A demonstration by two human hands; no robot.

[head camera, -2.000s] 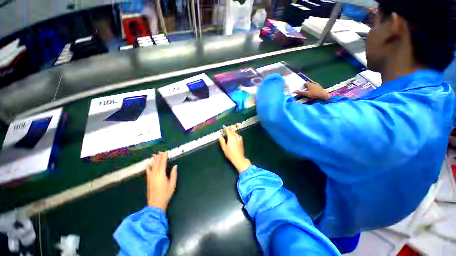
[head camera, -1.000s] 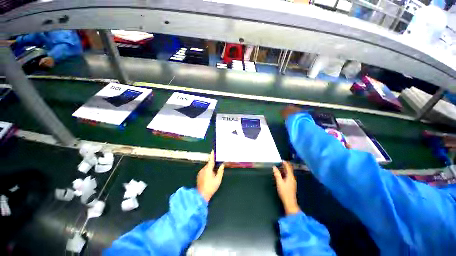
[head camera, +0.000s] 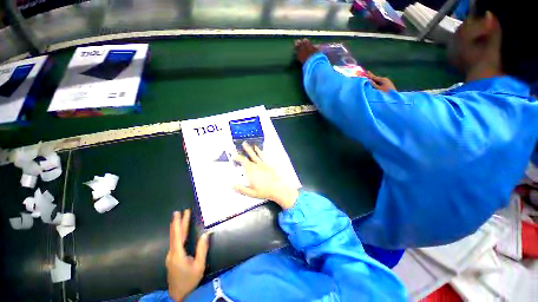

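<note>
A retail box [head camera: 212, 183] with a white top, "T10L" lettering and a dark tablet picture lies flat on the dark green bench [head camera: 135, 236], its far edge over the pale rail. My right hand [head camera: 262, 175] rests on the box top with fingers spread, over the lower part of the picture; it does not grip the box. My left hand [head camera: 186, 259] is just off the box's near left corner, fingers apart and empty.
White liner scraps [head camera: 41, 203] lie on the bench at the left. Two more boxes [head camera: 103, 76] are on the green conveyor [head camera: 218, 65] beyond the rail [head camera: 130, 134]. A person in a blue smock [head camera: 407, 147] reaches over the conveyor at the right, hands at a colourful box [head camera: 345, 59].
The box has come from the conveyor onto the bench. My right hand has moved from its side onto its top; my left hand has let go and is nearer me. The view has shifted.
</note>
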